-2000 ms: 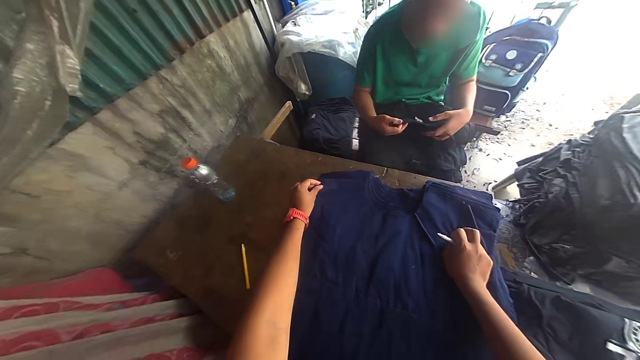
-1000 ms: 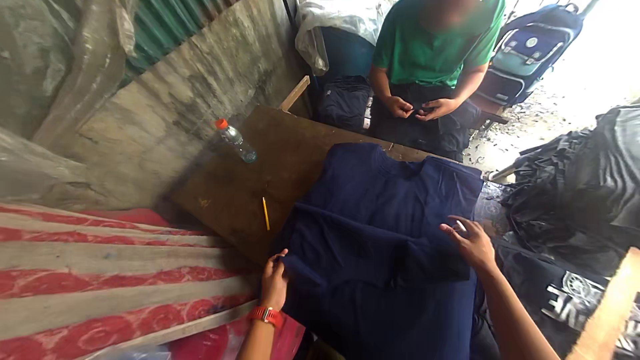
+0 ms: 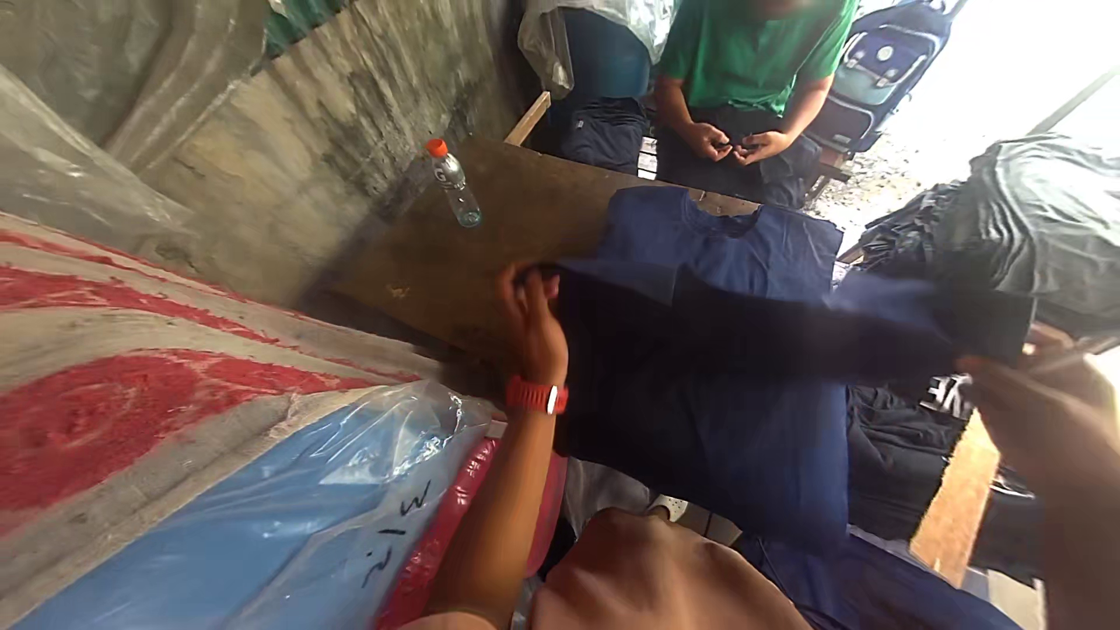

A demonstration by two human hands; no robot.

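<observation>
Stretched between my hands is a dark navy garment (image 3: 744, 337), lifted and blurred by motion. My left hand (image 3: 535, 319), with a red watch on its wrist, grips its upper left corner. At the right, my right hand (image 3: 1015, 367) is blurred and holds the garment's other end; whether a pen is still in it cannot be told. Beneath and beyond lies another navy shirt (image 3: 735, 249), neckline toward the far edge of the wooden table (image 3: 516, 197). The pencil seen earlier is not visible.
An orange-capped plastic bottle (image 3: 457, 188) stands at the table's back left, by a stained wall (image 3: 350, 114). A person in a green shirt (image 3: 752, 52) sits beyond the table. Dark cloth heaps (image 3: 1032, 219) and a wooden plank (image 3: 958, 499) are at right; plastic-wrapped blue material (image 3: 236, 516) lies at left.
The top garment, flat on the table two seconds ago, is now raised between both hands. My right hand has moved outward to the right. The view has shifted closer to the left side.
</observation>
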